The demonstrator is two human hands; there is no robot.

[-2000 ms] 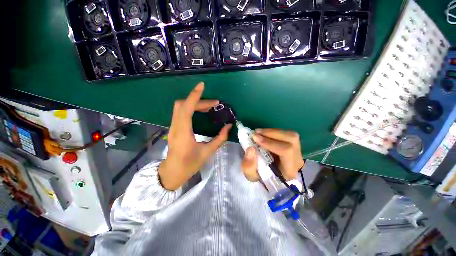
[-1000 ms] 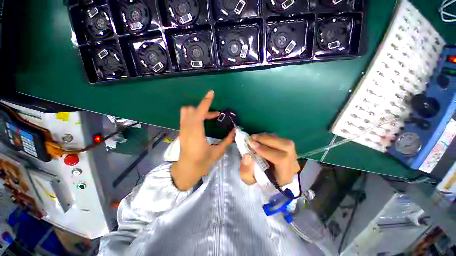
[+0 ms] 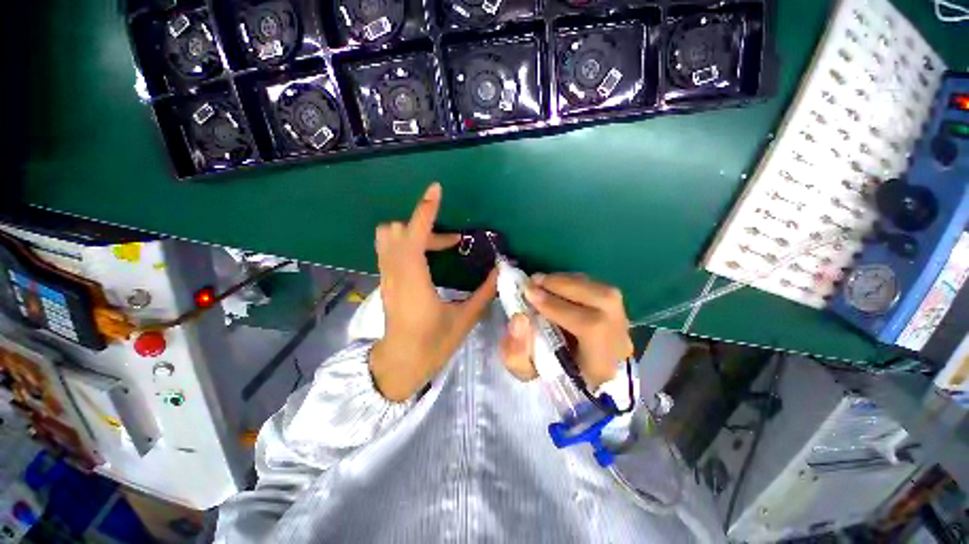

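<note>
My left hand (image 3: 417, 308), bare, holds a round black speaker unit (image 3: 478, 253) between thumb and a finger over the bench edge, with the index finger raised. A small white-outlined rectangle shows near the disc's left edge. My right hand (image 3: 579, 324), bare, grips the dispensing syringe (image 3: 513, 292) like a pen. The syringe's front is white and its rear fitting is blue. Its thin needle reaches the disc's upper right part; whether it touches cannot be told.
A black blister tray (image 3: 351, 159) with discs in square pockets lies beyond my hands. A white needle board (image 3: 813, 159) leans by a blue controller (image 3: 919, 250) at right. A thin clear hose (image 3: 701, 301) crosses there. A white machine (image 3: 181, 372) stands lower left.
The view has shifted slightly. Against two seconds ago, my left hand and the disc sit a little lower. The syringe stays at the disc, with its rear end a little further left.
</note>
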